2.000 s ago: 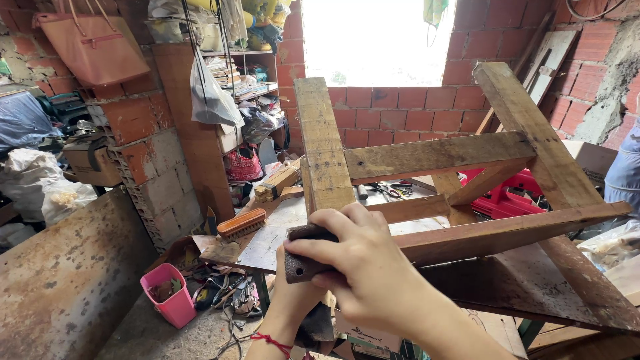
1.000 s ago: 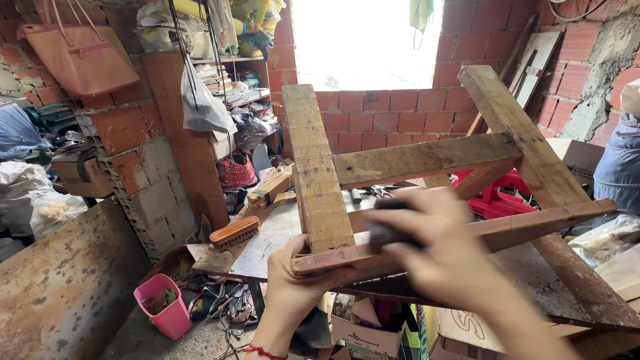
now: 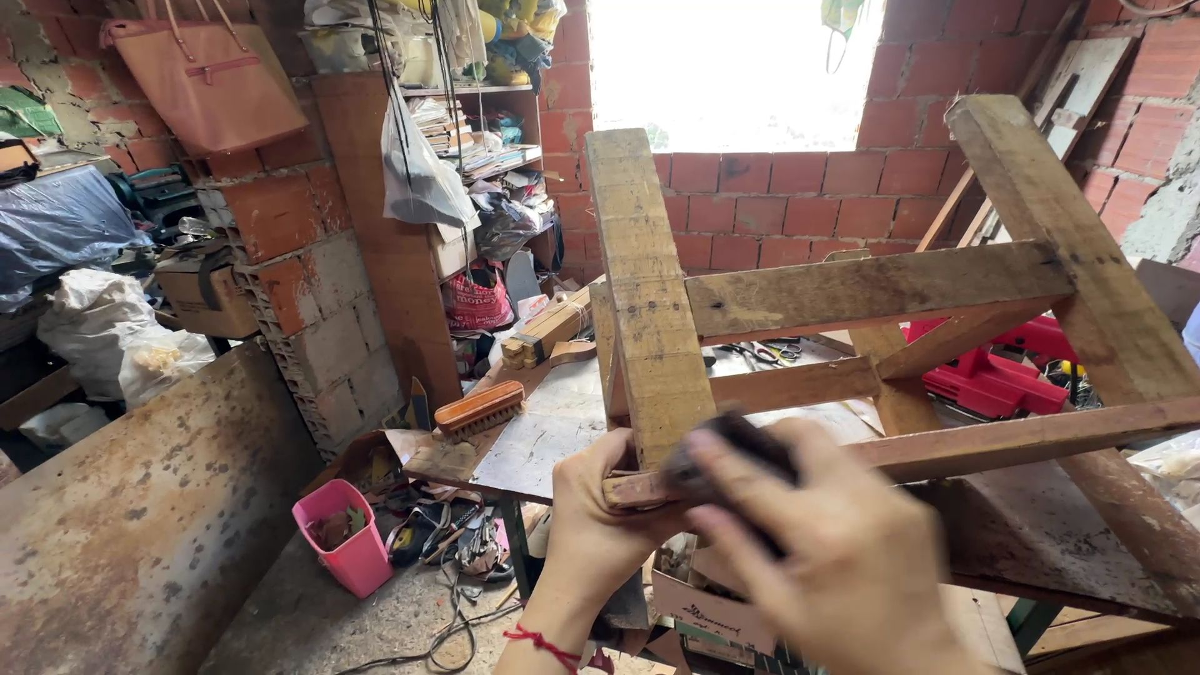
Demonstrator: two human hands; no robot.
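Observation:
A wooden frame of rough beams rests on the workbench, tilted. My left hand, with a red string at its wrist, grips the rounded end of the frame's lower rail, beside the foot of the left upright beam. In my right hand, blurred by motion, is a dark block, which lies against that rail close to my left hand. What the block is made of cannot be told. A wooden-backed brush lies on the bench to the left.
The workbench top holds pliers and scissors, wood pieces and a red tool or case. A pink bin stands on the floor at left, near a cable. A cardboard box sits below the frame.
My left hand has gone from beside the dark block to the rail's end. The block in my right hand has moved from the upright's foot onto the lower rail.

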